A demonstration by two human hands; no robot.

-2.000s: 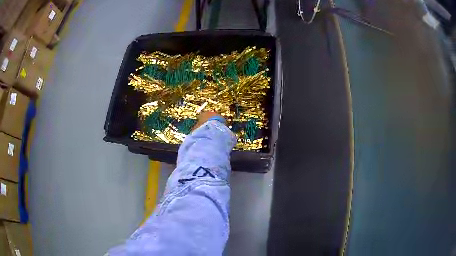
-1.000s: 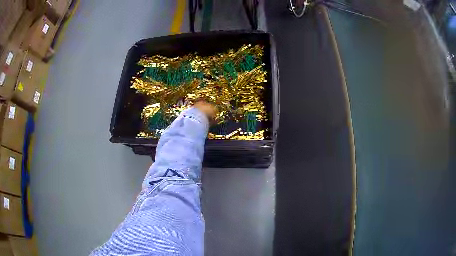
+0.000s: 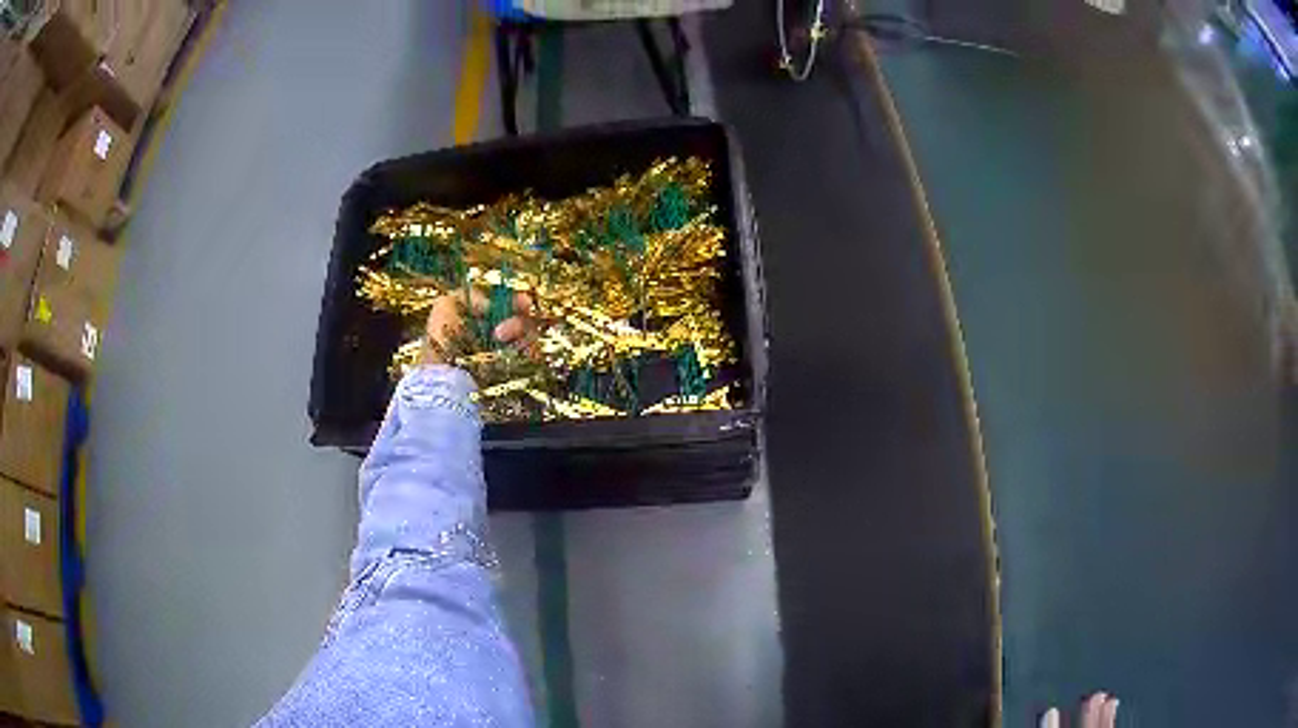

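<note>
A black bin [image 3: 541, 431] stands on the floor, full of heaped gold contact strips [image 3: 681, 270] with green wires [image 3: 619, 228] among them. My left hand [image 3: 477, 324], in a light blue sleeve, is inside the bin at its left middle part. Its fingers and thumb close around a bunch of green wires with gold strips. The strips under the hand are partly hidden. My right hand [image 3: 1082, 714] shows only as a few fingertips at the bottom right edge; the rest is cut off.
A dark bench strip [image 3: 868, 427] and a green conveyor [image 3: 1125, 427] run along the right. Cardboard boxes [image 3: 64, 277] are stacked at the left. A stand with dark legs [image 3: 662, 64] is behind the bin. A wire loop [image 3: 800, 43] lies at the bench top.
My left hand has moved left within the bin and now has a bunch of wires and strips between its fingers. Fingertips have appeared at the bottom right. The view has shifted.
</note>
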